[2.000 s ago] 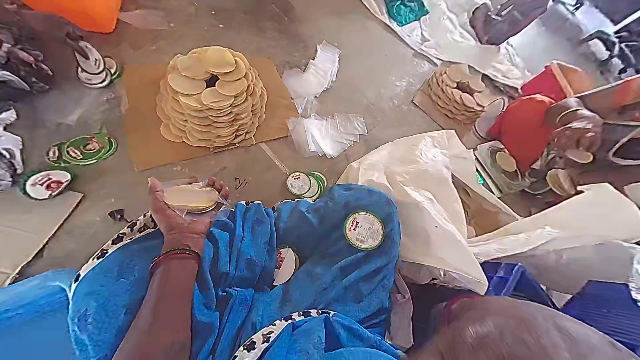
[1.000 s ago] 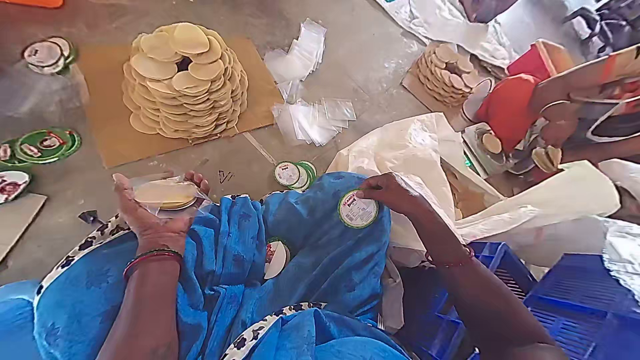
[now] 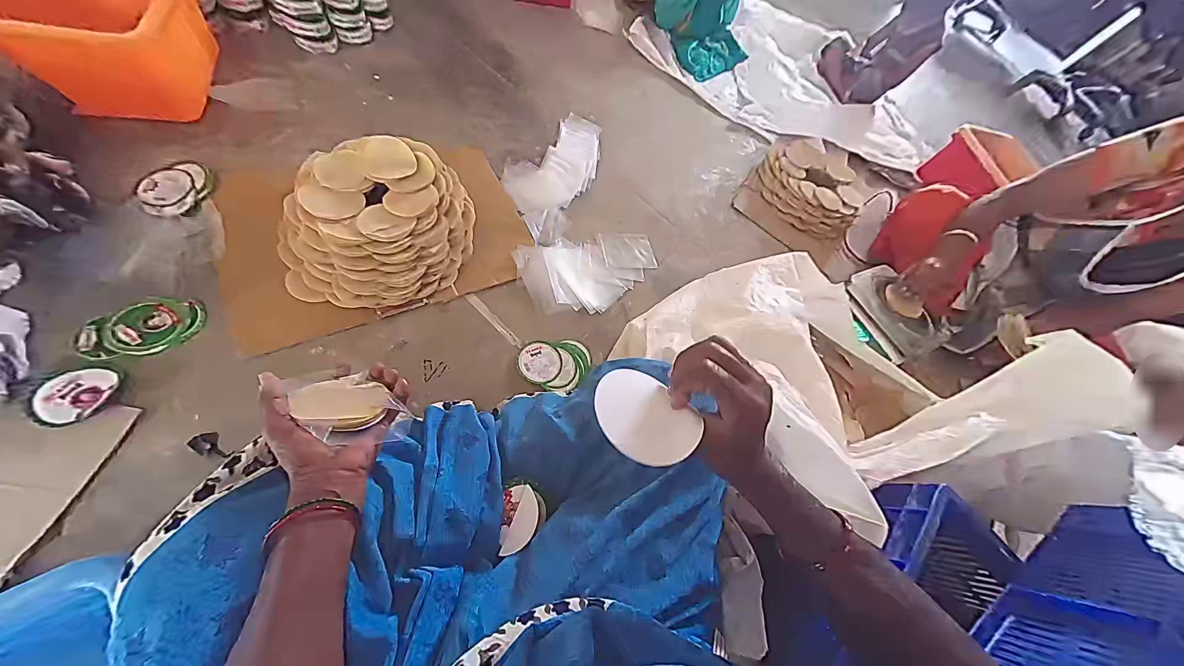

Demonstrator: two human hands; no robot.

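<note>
My left hand (image 3: pixel 328 444) holds a small stack of thin, pale yellow discs (image 3: pixel 340 403) in a clear plastic bag (image 3: pixel 319 431), palm up. Between the thumb and fingers of my right hand (image 3: pixel 726 402) is a round label card (image 3: pixel 647 418), its plain white side showing, above my blue-clothed knee. Another round label (image 3: pixel 523 520) lies in the folds of the cloth on my lap. Beyond my knee, several green-edged round labels (image 3: pixel 553 364) rest on the floor. A tall ring-shaped pile of the yellow discs (image 3: pixel 377 227) stands on a cardboard sheet (image 3: pixel 250 305).
Clear plastic bags (image 3: pixel 585 268) lie fanned right of the pile. A cream sack (image 3: pixel 786 305) and blue crates (image 3: pixel 943 546) are at my right. A co-worker's hand (image 3: pixel 930 277) is by a scale-like device (image 3: pixel 888 314). An orange crate (image 3: pixel 139 55) stands upper left.
My right hand, out of view at first, came to the label on my knee and now holds a label up with its white side showing. My left hand still holds the bagged discs.
</note>
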